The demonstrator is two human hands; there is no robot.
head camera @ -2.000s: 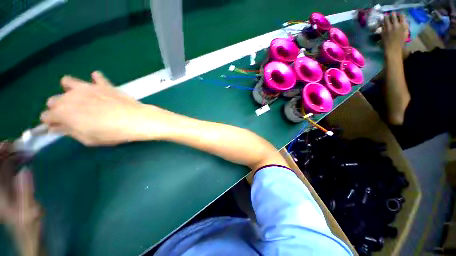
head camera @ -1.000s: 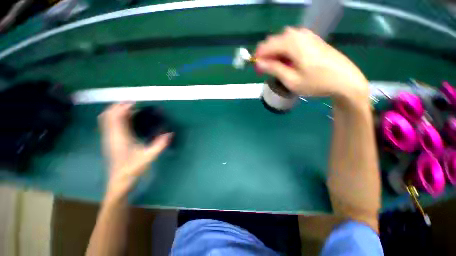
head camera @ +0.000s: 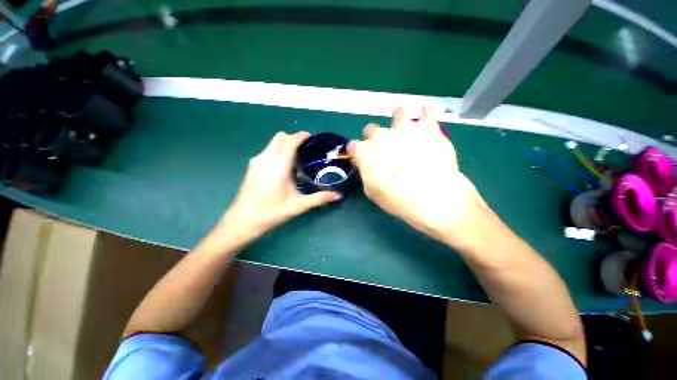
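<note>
My left hand (head camera: pixel 269 185) holds a black housing (head camera: pixel 303 172) from its left side, with its open end facing up, over the green bench. Inside the opening a blue lead, a small white connector (head camera: pixel 333 154) and a pale ring show. My right hand (head camera: pixel 413 168) is at the housing's right rim, its fingertips on the yellow-orange wires of the connector. A bit of pink shows beyond the right fingers; the rest of the motor unit is hidden behind the hand.
Black housings (head camera: pixel 89 115) stand clustered at the left. Motor units with pink funnels (head camera: pixel 635 202) stand at the right, wires trailing. A white rail (head camera: pixel 282 94) with a grey upright (head camera: pixel 519 56) borders the green conveyor. A carton (head camera: pixel 52 289) is below left.
Both hands have come together at the centre. The right hand has brought the motor unit and its wires to the black housing in the left hand. The view has turned too.
</note>
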